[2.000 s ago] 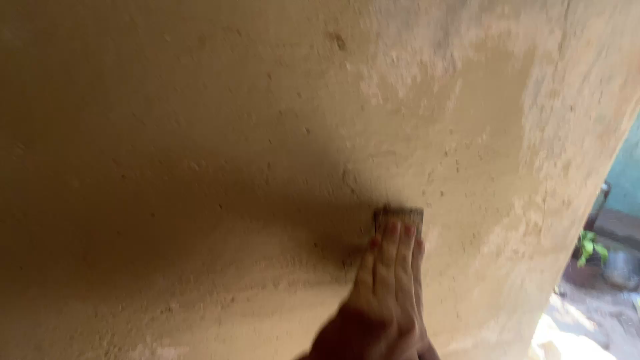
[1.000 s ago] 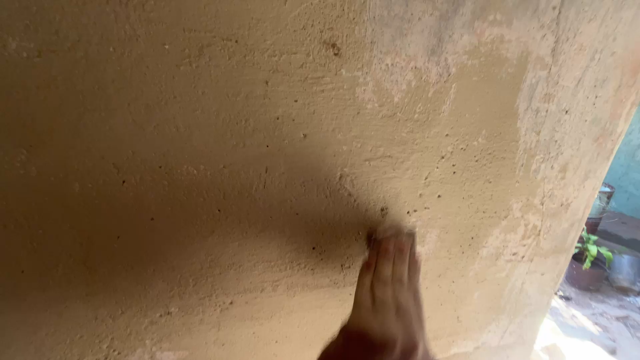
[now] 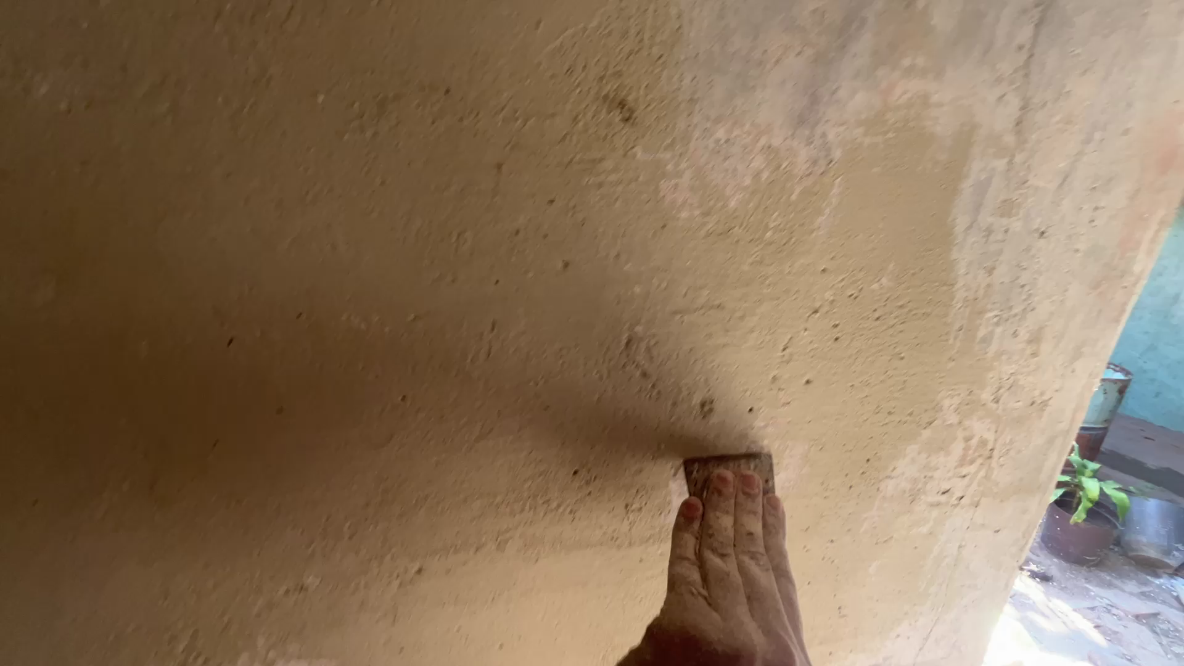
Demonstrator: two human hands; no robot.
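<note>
My right hand (image 3: 731, 573) reaches up from the bottom edge, right of centre, palm toward a tan plastered wall (image 3: 416, 231). Its fingers lie nearly side by side, pressing a small flat, dark-speckled rectangular piece (image 3: 705, 470) against the wall. The piece's upper edge shows above the fingertips; the rest lies under them, and its exact kind cannot be told. Around it the wall surface is rough, with small pits and a dark pockmark (image 3: 707, 407) just above the piece. The thumb is hidden. My left hand is out of view.
Patchy, pale worn areas (image 3: 980, 231) mark the wall's right part. Beyond its slanting right edge are a potted green plant (image 3: 1090, 486), a metal container (image 3: 1152, 532), a rusty-rimmed container (image 3: 1107, 398), a turquoise wall (image 3: 1156, 324) and a sunlit, littered ground (image 3: 1101, 601).
My right hand has moved a little down the wall with the flat piece under its fingers. More of the piece's upper part shows than one second ago.
</note>
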